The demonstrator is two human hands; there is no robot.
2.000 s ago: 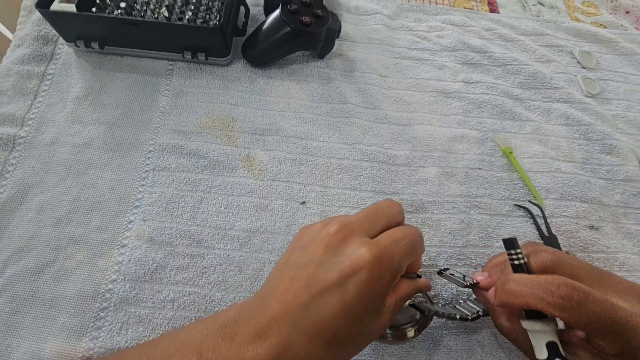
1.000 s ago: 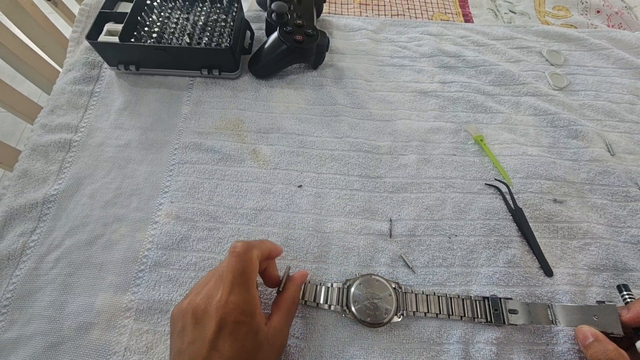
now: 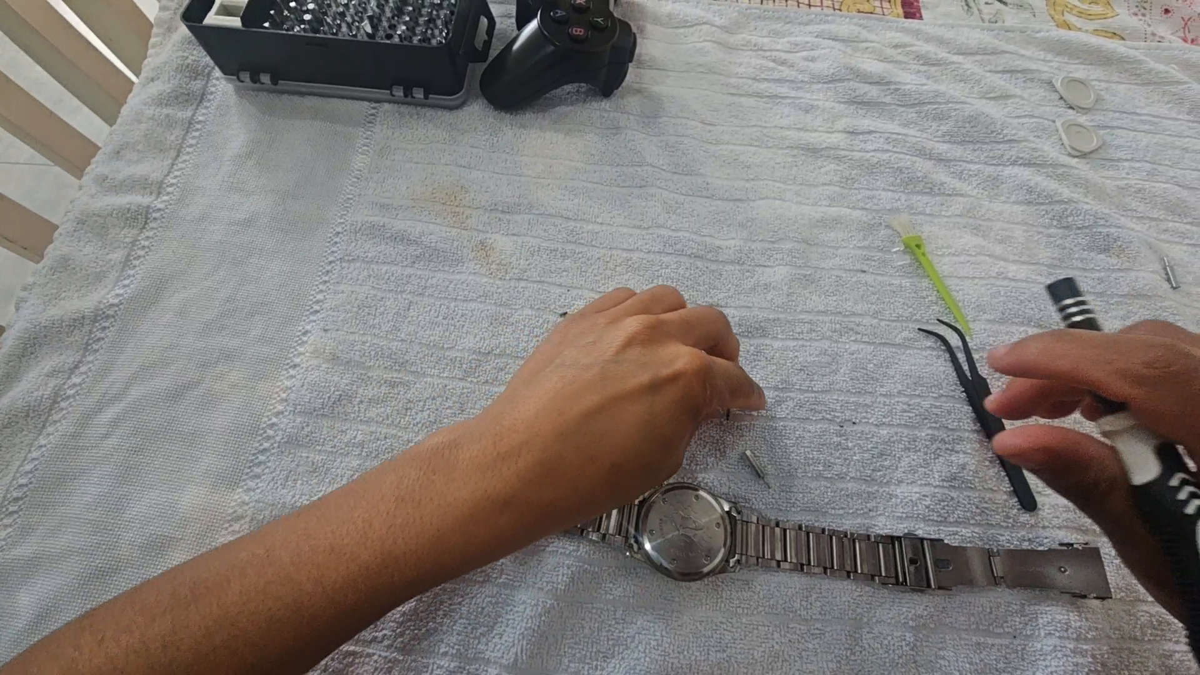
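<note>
A wristwatch with a metal link bracelet (image 3: 687,532) lies case back up on the towel, its opened clasp (image 3: 1050,569) stretched out to the right. My left hand (image 3: 637,375) reaches over the left part of the bracelet, its fingertips down at the towel by a small dark pin (image 3: 728,413); whether they grip it cannot be told. A small metal piece (image 3: 756,466) lies just above the watch. My right hand (image 3: 1097,412) holds a black and white screwdriver (image 3: 1139,450) against the palm, thumb and index finger apart. Black curved tweezers (image 3: 984,412) lie beside it.
A green-handled brush (image 3: 935,281) lies beyond the tweezers. A black bit case (image 3: 347,52) and a black game controller (image 3: 562,52) stand at the back left. Two small whitish discs (image 3: 1078,137) and a metal piece (image 3: 1169,272) rest at the right. The white towel (image 3: 422,375) has ridges.
The watch, held between both hands at first, now lies on the towel. My left hand has moved from the bracelet's left end to the small pin. My right hand has left the clasp.
</note>
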